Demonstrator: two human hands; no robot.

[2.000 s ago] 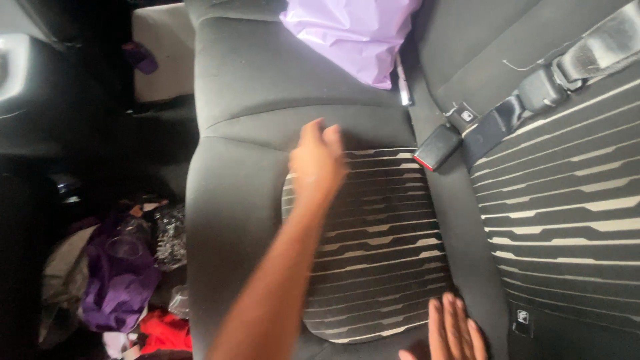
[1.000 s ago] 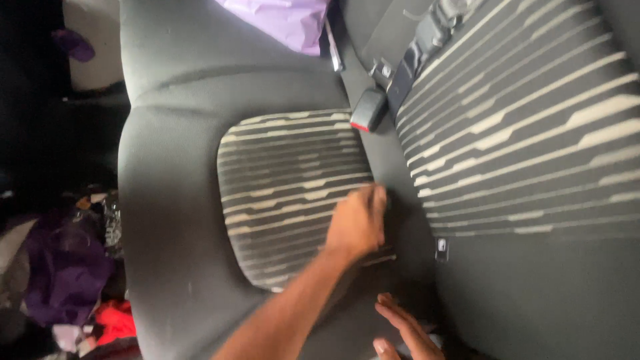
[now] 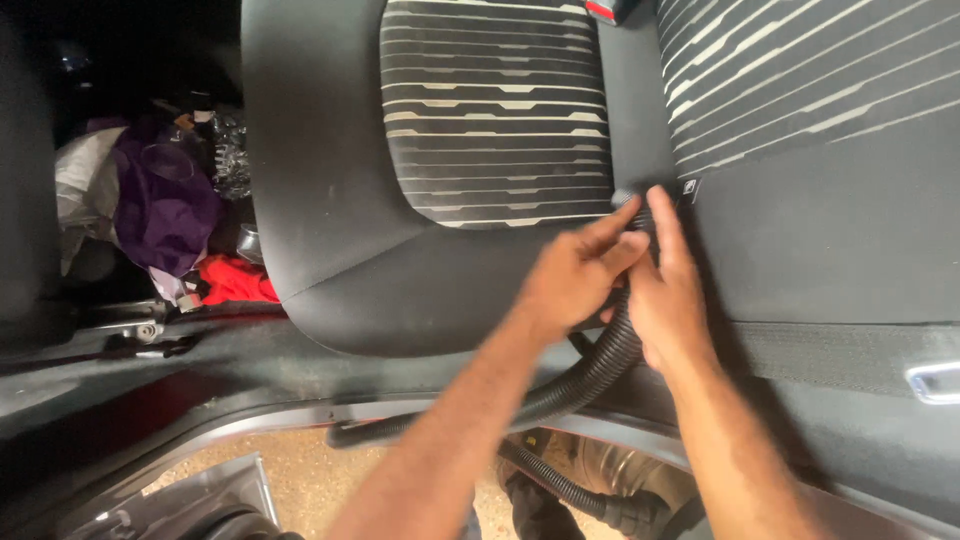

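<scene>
Both my hands are on a black corrugated vacuum hose near its upper end, at the rear corner of a car's back seat cushion. My left hand is on the hose's left side, thumb and forefinger at its end. My right hand wraps the hose from the right, with its forefinger stretched upward. The hose's end lies by the gap between cushion and backrest. Below, the hose bends left over the door sill, and a length of it shows outside.
A red-topped seat belt buckle is at the top. Purple cloth, red cloth and clear plastic crowd the footwell at left. A belt strap with a metal tongue lies at right. Part of the open door shows below.
The view has shifted toward the door side. Earlier my left hand was over the seat cushion with no hose visible; now both hands are together on the hose.
</scene>
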